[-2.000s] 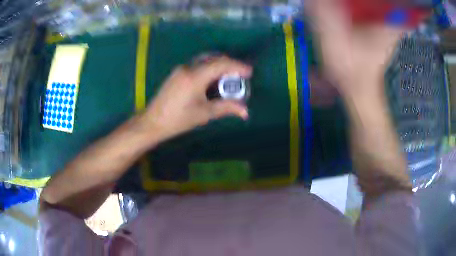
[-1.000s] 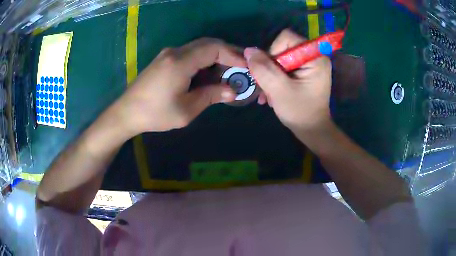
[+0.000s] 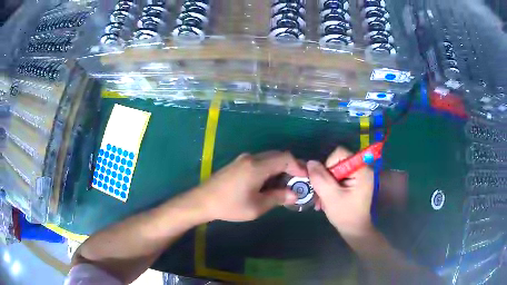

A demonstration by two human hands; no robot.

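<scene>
My left hand (image 3: 253, 186) holds a round part (image 3: 301, 190) between thumb and fingers, above the mat. The part has a silver-white outer ring and a dark concentric centre. Whether a holder sits under it cannot be told. My right hand (image 3: 347, 197) grips a red pen-like tool (image 3: 353, 164) with a blue dot and a dark lead. The tool's tip is hidden by my right fingers, which are at the part's right rim.
Clear trays with rows of ring parts (image 3: 289, 28) stand ahead; more trays are at left and right. A loose round part (image 3: 437, 199) lies at right. A dot label sheet (image 3: 118, 153) lies left. A brown square (image 3: 392, 186) and red object (image 3: 448, 104) are at right.
The view has tilted up, showing the trays ahead. Since two seconds ago, my right hand has come from the far right to the part with the red tool. Over the last second both hands keep their hold.
</scene>
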